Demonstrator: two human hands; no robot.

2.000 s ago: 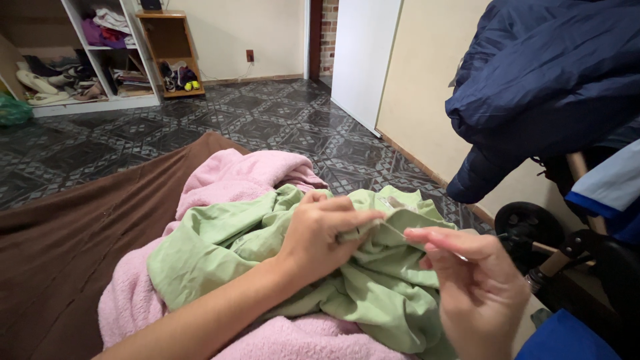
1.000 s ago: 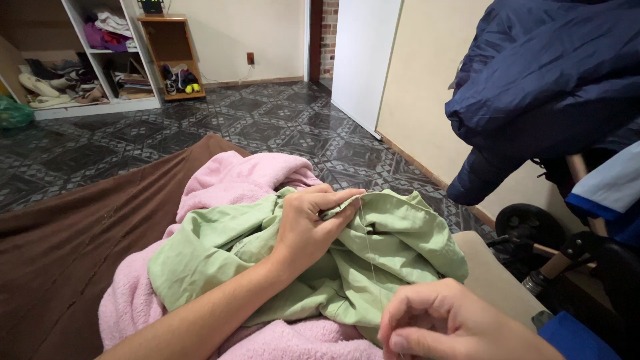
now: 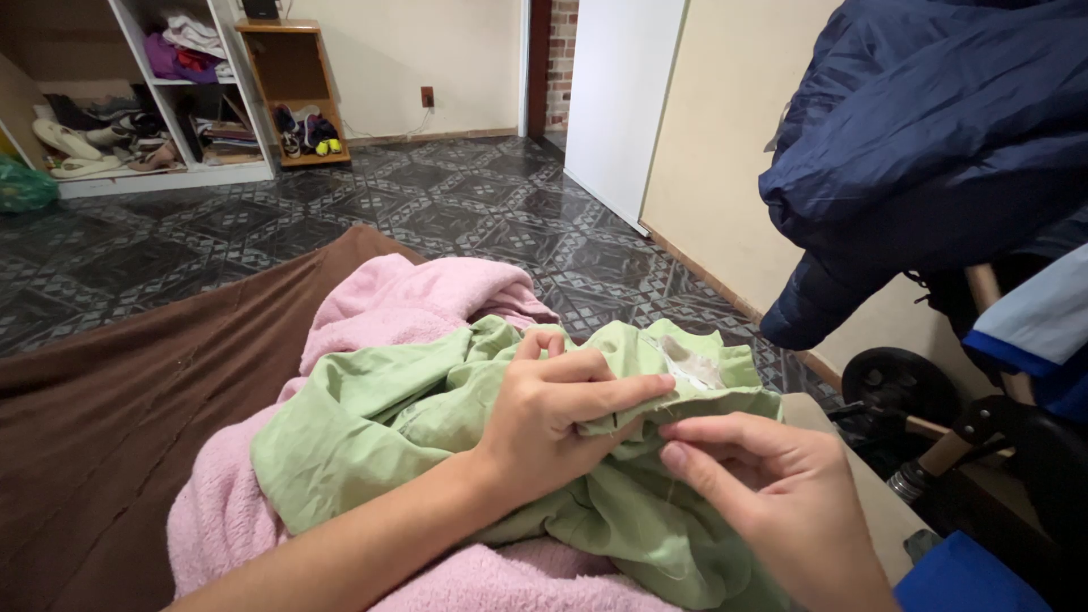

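Observation:
A light green cloth [image 3: 365,459] lies bunched over a fluffy pink blanket [image 3: 229,484]. My left hand [image 3: 561,399] grips a folded edge of the green cloth between its fingers, index finger stretched along the top. Just right of it, my right hand [image 3: 756,484] has thumb and index finger close together at the underside of that edge. A thin thread shows at the cloth edge and below the right fingertips; whether a needle is between them is too small to tell. A whitish patch [image 3: 697,365] shows on the cloth beyond the fingers.
A brown cover [image 3: 170,391] spreads at the left. On the right, a dark blue padded jacket [image 3: 918,127] hangs above a black wheel [image 3: 901,387] and frame. White shelves [image 3: 170,174] with shoes and clothes and a small wooden shelf [image 3: 336,157] stand across the dark tiled floor.
My right hand has moved up from the lower right, back to the cloth edge beside my left hand. The left hand stays on the cloth, whose edge has shifted and folded over.

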